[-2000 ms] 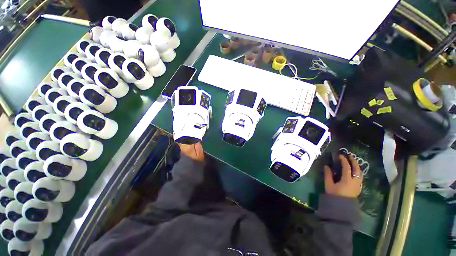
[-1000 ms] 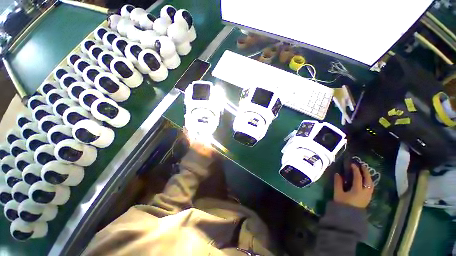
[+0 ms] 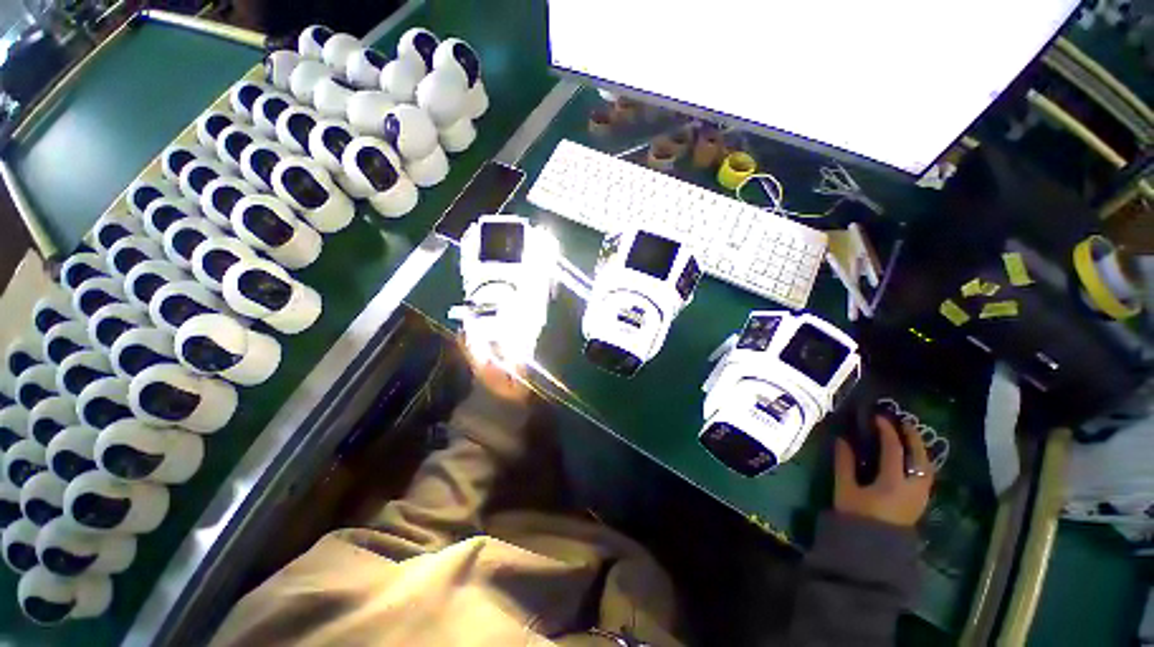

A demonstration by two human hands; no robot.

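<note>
Three white dual-lens security cameras stand on the green bench: a left one (image 3: 509, 272), a middle one (image 3: 642, 301) and a right one (image 3: 781, 391). My left hand (image 3: 494, 367) is at the lower end of the left camera, mostly hidden behind it and washed out by bright light; its fingers cannot be made out. My right hand (image 3: 886, 470) rests over a small black mouse (image 3: 866, 436), partly covering it. The middle and right cameras are not touched by my hands.
A white keyboard (image 3: 683, 215) lies below a bright monitor (image 3: 810, 63). A smartphone (image 3: 481, 201) lies left of it. Many single-ball cameras (image 3: 273, 228) stand in rows at left. A black bag (image 3: 1012, 272) with yellow stickers and a tape roll (image 3: 1105, 278) are at right.
Bright light now falls on the left camera, my left hand and sleeve. The whole view has shifted, moving the bench things slightly right. My right hand stays over the mouse.
</note>
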